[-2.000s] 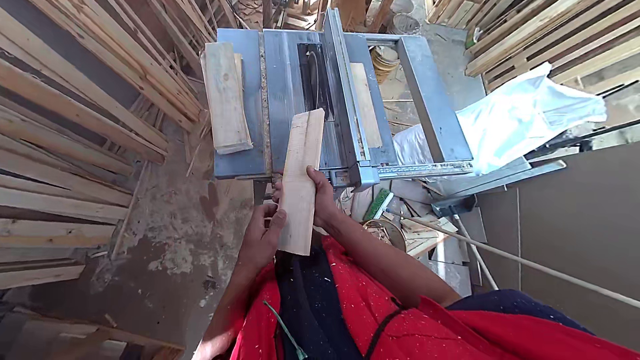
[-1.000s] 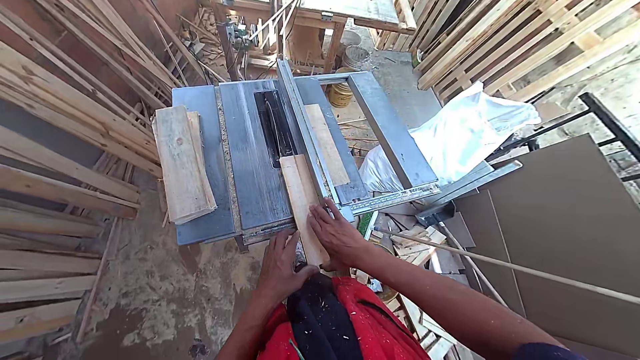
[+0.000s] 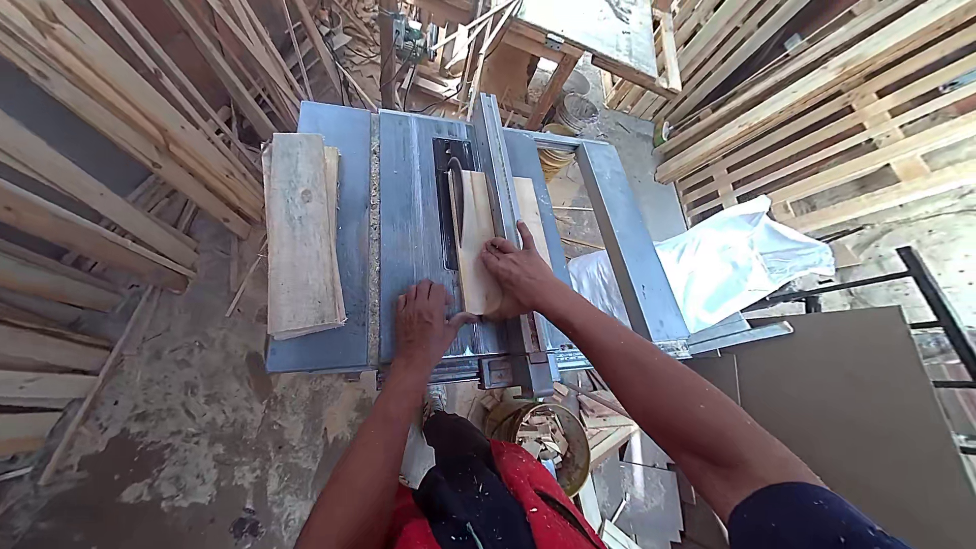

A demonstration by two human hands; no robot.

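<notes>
A wooden board [image 3: 479, 263] lies flat on the table saw [image 3: 412, 229], along the metal rip fence [image 3: 499, 168] and beside the round saw blade [image 3: 456, 187]. A narrow strip at its left edge stands apart from it near the blade. My right hand [image 3: 518, 271] presses on the board's near right part, fingers bent, against the fence. My left hand [image 3: 427, 320] rests on the tabletop left of the board, its thumb at the near end. Another board [image 3: 530, 217] lies right of the fence. Stacked boards [image 3: 305, 236] lie at the table's left side.
Long planks [image 3: 114, 114] lean at the left, and slatted wood [image 3: 846, 122] stands at the right. A bucket of offcuts [image 3: 545, 442] is below the table's near edge. White plastic sheeting [image 3: 740, 259] lies beside the saw's right rail. A worktable [image 3: 595, 30] stands beyond.
Two seconds ago both hands held the board at the table's near edge. It has moved forward along the fence to the blade. My left hand has come off it onto the tabletop.
</notes>
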